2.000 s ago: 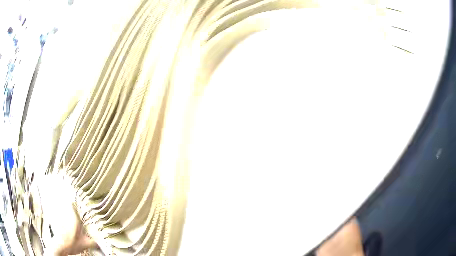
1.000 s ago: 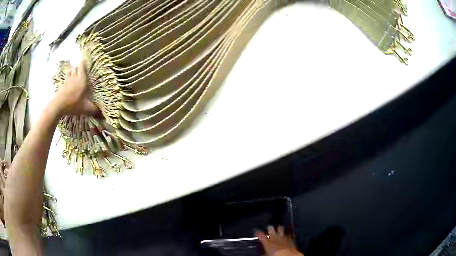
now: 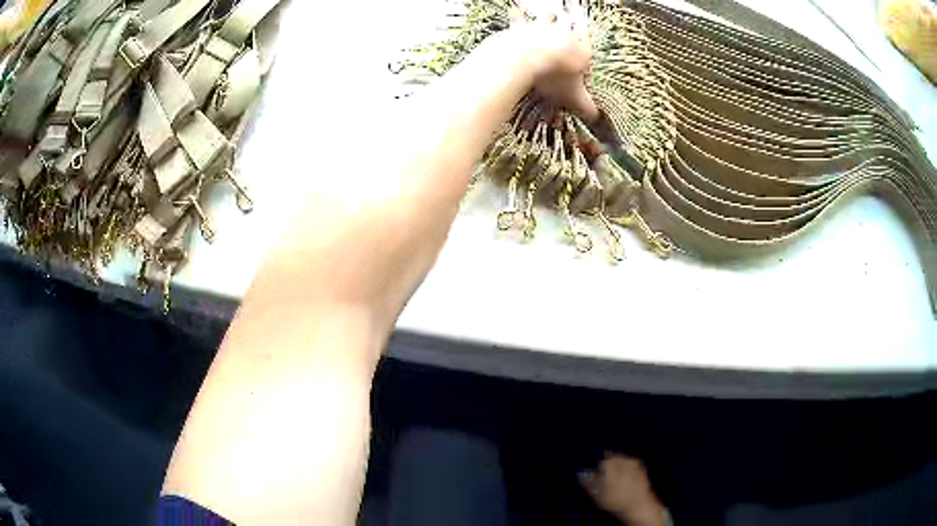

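Note:
A row of khaki webbing straps (image 3: 781,134) runs across the upper right of the table. Their left ends are gathered in a narrow waist, with gold snap hooks (image 3: 583,240) fanned out around it. My left hand (image 3: 563,72) reaches in from the lower left and grips this waist; its fingertips are partly hidden among the strap ends. My right hand (image 3: 622,488) is low in the picture, below the table edge, small and blurred. I cannot tell if it holds anything.
The white table (image 3: 575,318) has a curved front edge. A loose heap of khaki straps (image 3: 185,134) with gold hooks lies at the left, some hooks near the edge. A yellow-orange thing (image 3: 914,36) is cut off at the top right. Below the edge it is dark.
The view has swung left, so the gathered strap ends sit nearer the centre and more of the loose heap shows. My left hand is still on the gathered ends. The earlier glare has eased.

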